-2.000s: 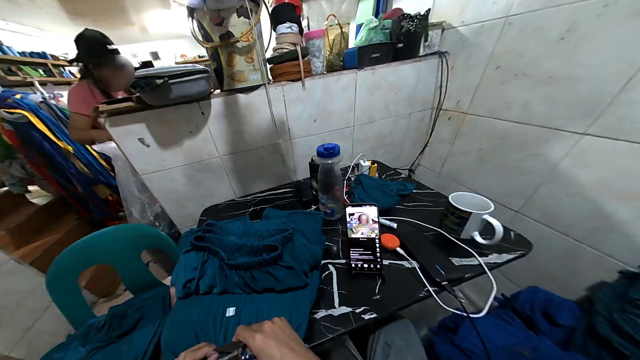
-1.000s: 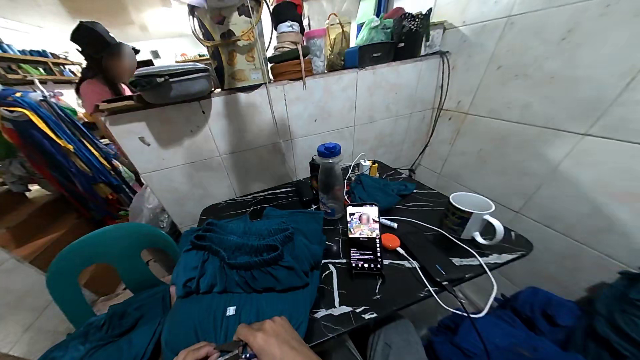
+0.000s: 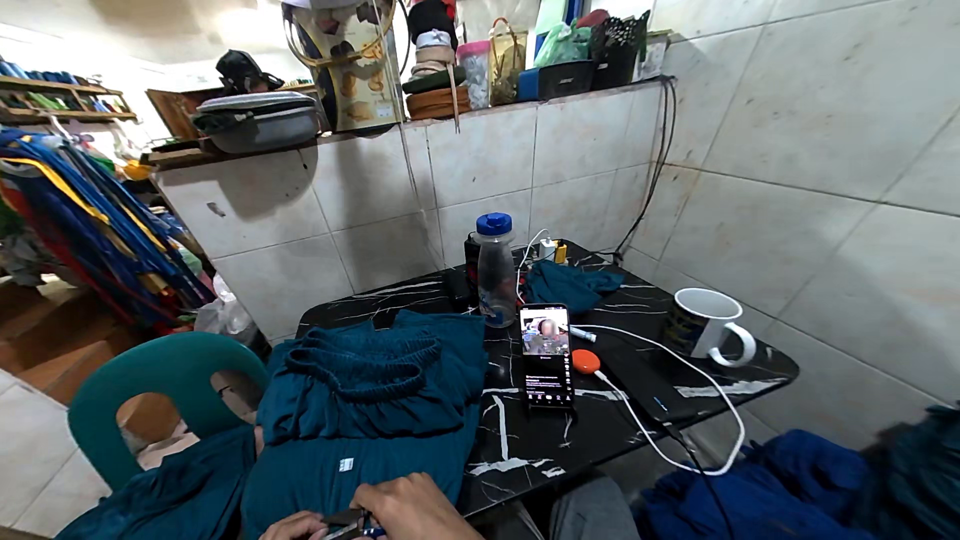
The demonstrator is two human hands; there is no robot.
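Low in the head view, my left hand (image 3: 294, 526) is curled at one side of a small metal hand tool (image 3: 349, 521), perhaps a thread snipper. My right hand (image 3: 412, 506) closes around its other side; the frame edge cuts off part of both. Beneath them lies a folded teal garment (image 3: 300, 480) with a small white tag (image 3: 346, 465). Teal garments with gathered elastic waistbands (image 3: 360, 375) are stacked behind it on the black marble-patterned table (image 3: 517, 480). To the right, a phone (image 3: 546, 356) stands upright with its screen lit.
A plastic bottle with blue cap (image 3: 495, 270), an orange round object (image 3: 586, 361), a white cable (image 3: 731, 420), a dark power bank or phone (image 3: 645, 382) and a mug (image 3: 697, 322) are on the table. A green plastic chair (image 3: 165, 367) stands left. Blue cloth (image 3: 780, 487) lies lower right.
The person behind the low wall has moved down and right, and only a dark cap shows above the grey case now. My hands stay in about the same place.
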